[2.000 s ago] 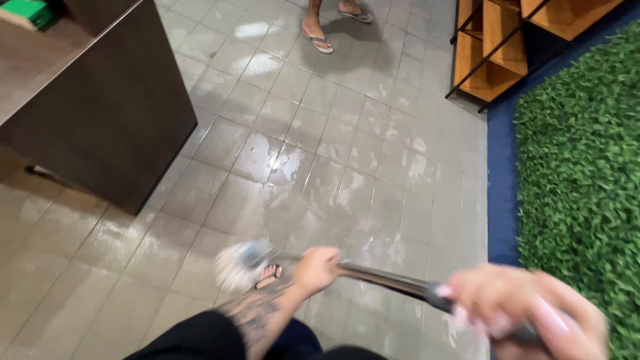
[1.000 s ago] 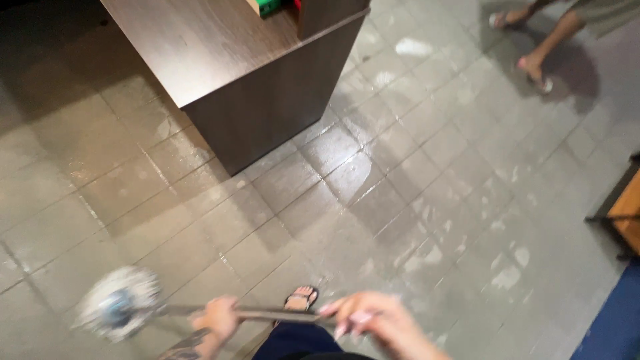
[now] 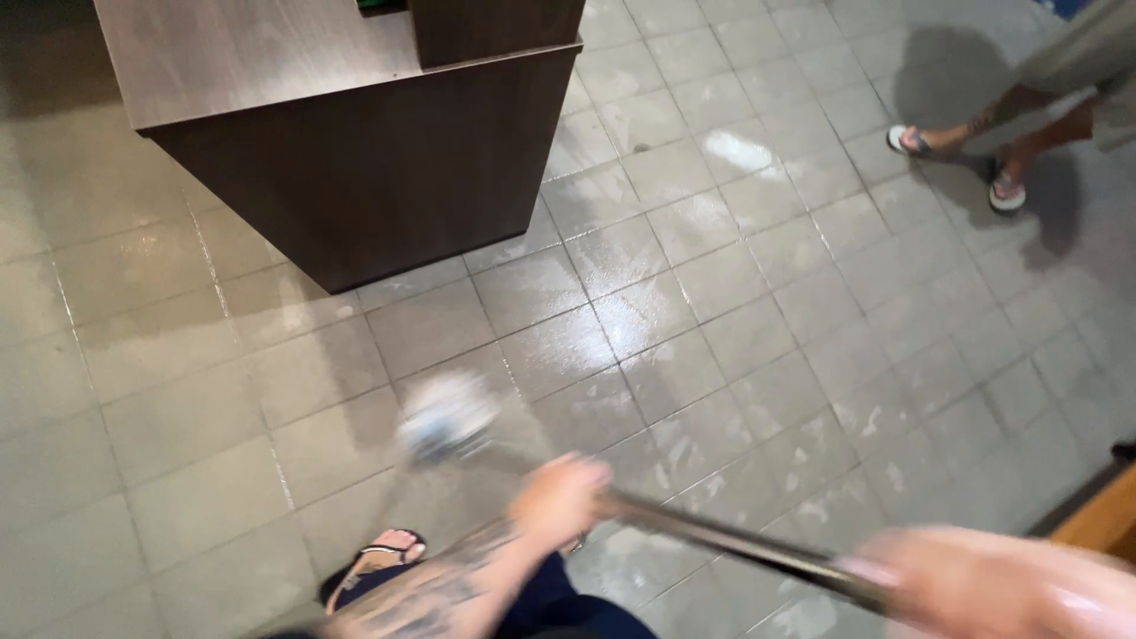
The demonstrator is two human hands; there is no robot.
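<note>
A mop with a metal handle (image 3: 737,538) runs from the lower right toward the middle of the view. Its white mop head (image 3: 448,413), blurred, with a bluish centre, is over the tiled floor, in front of my sandalled foot. My left hand (image 3: 561,499), at the end of a tattooed forearm, is closed around the lower part of the handle. Near the handle's upper end, my right hand (image 3: 985,581) grips it, large and blurred at the lower right. Wet shiny patches show on the grey floor tiles (image 3: 612,328).
A dark wooden desk (image 3: 373,169) stands at the upper left. At the upper right is a person's sandalled foot (image 3: 1007,191), beside the other foot. A wooden shelf edge (image 3: 1105,510) shows at the right. My own foot (image 3: 390,550) is at the bottom.
The mop head has swung from the far left toward the middle, away from my body. Both hands keep hold of the handle. The view has shifted.
</note>
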